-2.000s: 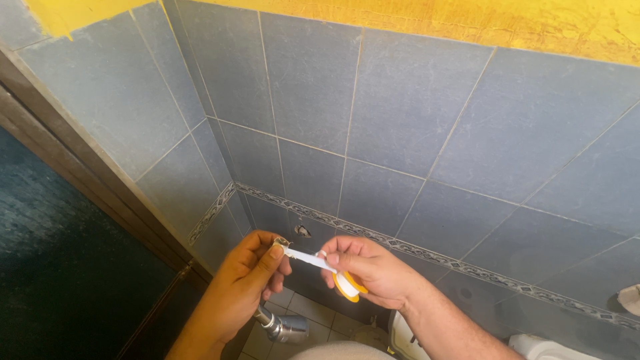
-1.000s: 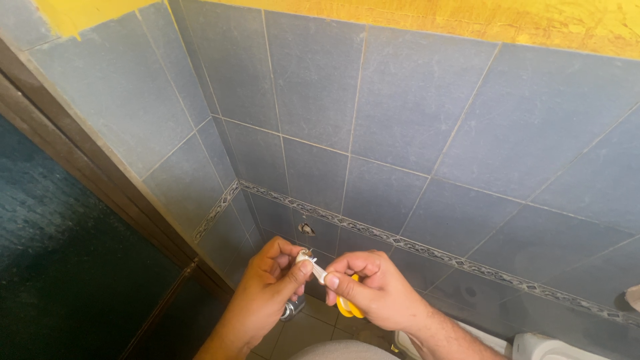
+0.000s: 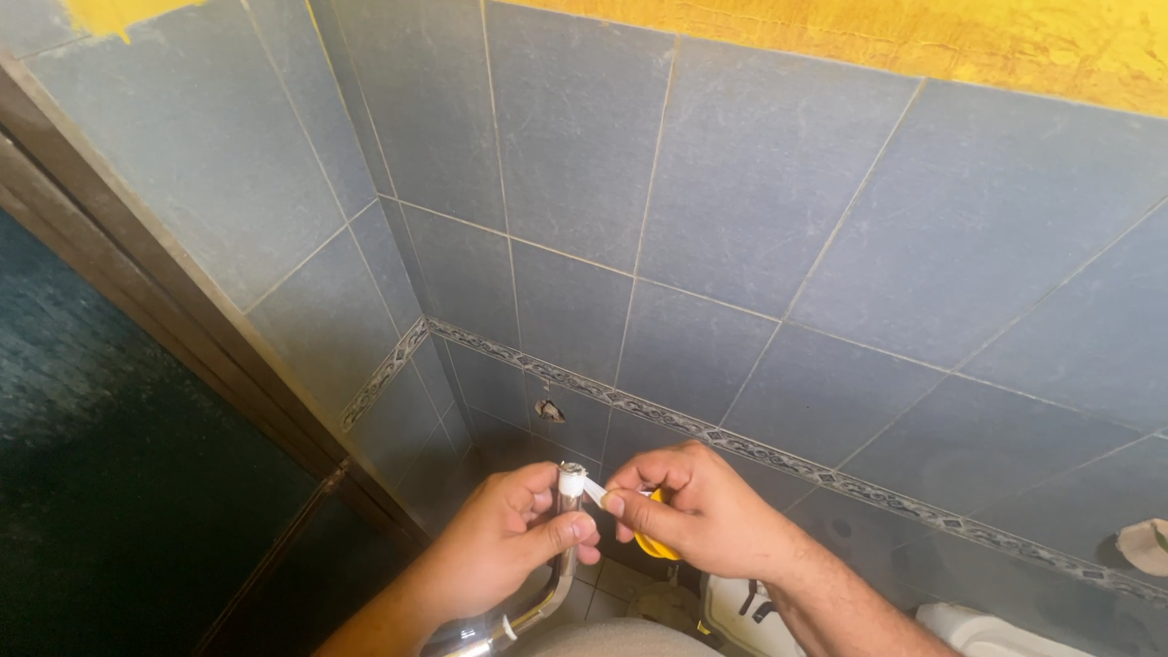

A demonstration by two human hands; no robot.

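My left hand (image 3: 538,525) grips a bent chrome pipe (image 3: 564,575) just below its upper end, which stands roughly upright. White thread seal tape (image 3: 572,480) is wrapped around that end. A short stretch of the tape runs from the pipe to my right hand (image 3: 675,506), pinched between thumb and forefinger. The yellow tape spool (image 3: 655,538) sits within my right hand, partly hidden by the fingers. Toward the bottom edge the pipe curves left, with a bit of white on it.
Behind my hands is a grey-blue tiled wall (image 3: 712,201) with a broken hole (image 3: 550,411) below its patterned border. A dark door (image 3: 109,438) with a brown frame is at left. A white fixture (image 3: 744,616) and another white ceramic edge (image 3: 967,630) lie low at right.
The pipe's taped end now points up between my hands, and its bend shows below my left hand. Two seconds ago a longer stretch of tape spanned the hands.
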